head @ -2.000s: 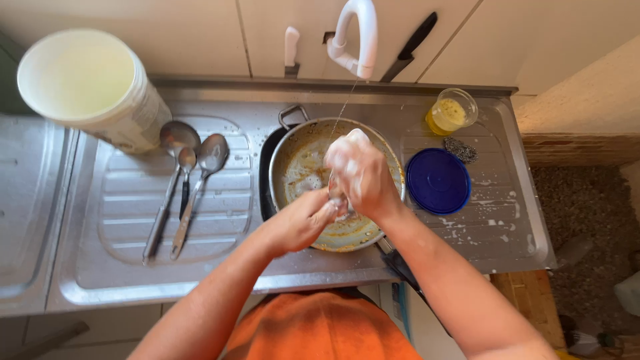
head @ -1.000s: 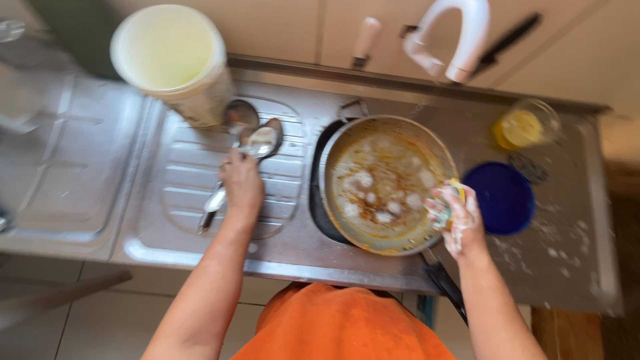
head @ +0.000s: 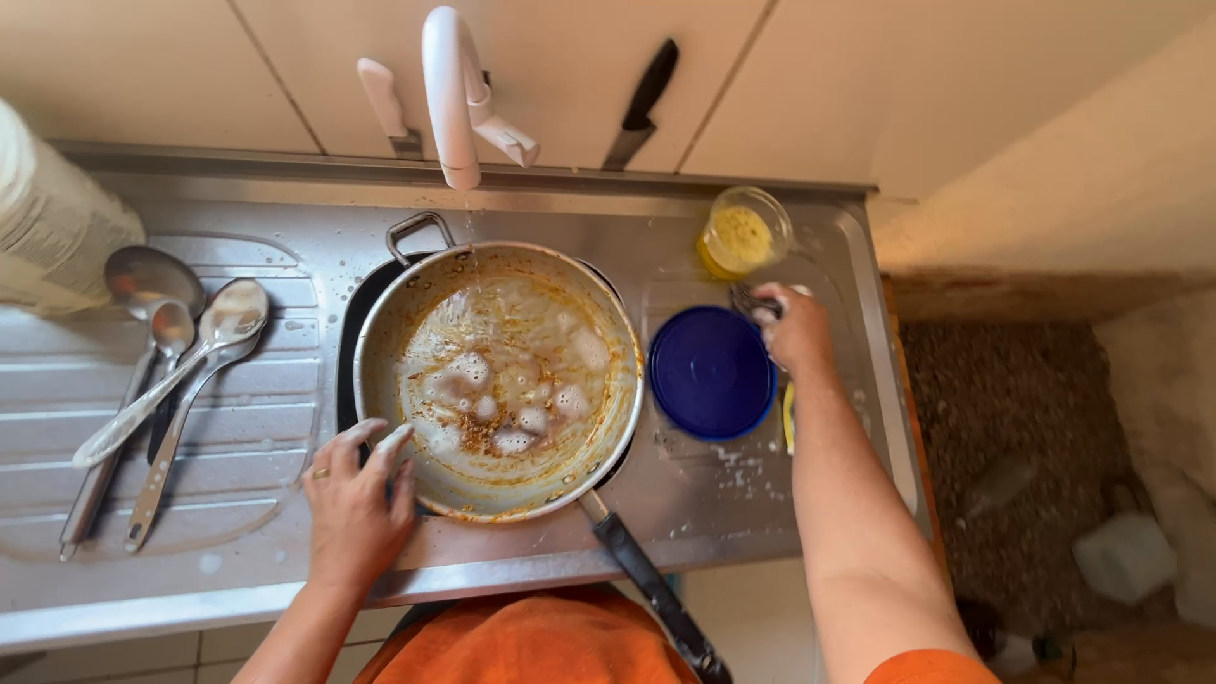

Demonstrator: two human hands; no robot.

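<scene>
A frying pan (head: 499, 380) with soapy water and brown residue rests over the sink basin. My left hand (head: 361, 503), foam on its fingertips, is spread at the pan's lower left rim and holds nothing. On the right, my right hand (head: 793, 328) has its fingers closed on a metal scouring pad (head: 753, 302). Beside that hand lie a blue round lid (head: 712, 372) and a glass bowl of yellow liquid (head: 744, 235). A yellow sponge (head: 788, 418) shows partly behind my right forearm. Several metal spoons (head: 142, 408) lie on the left drainboard.
A white faucet (head: 451, 104) hangs over the pan, with a thin stream of water beneath. Two knives, one white-handled (head: 382, 100) and one black-handled (head: 651, 90), stand behind the sink. A large white tub (head: 57, 218) stands at the left. The pan's black handle (head: 655, 589) projects over the front edge.
My left hand has moved from the spoons to the pan's rim. My right hand has left the sponge beside the lid and taken hold of the scouring pad. The view has shifted right.
</scene>
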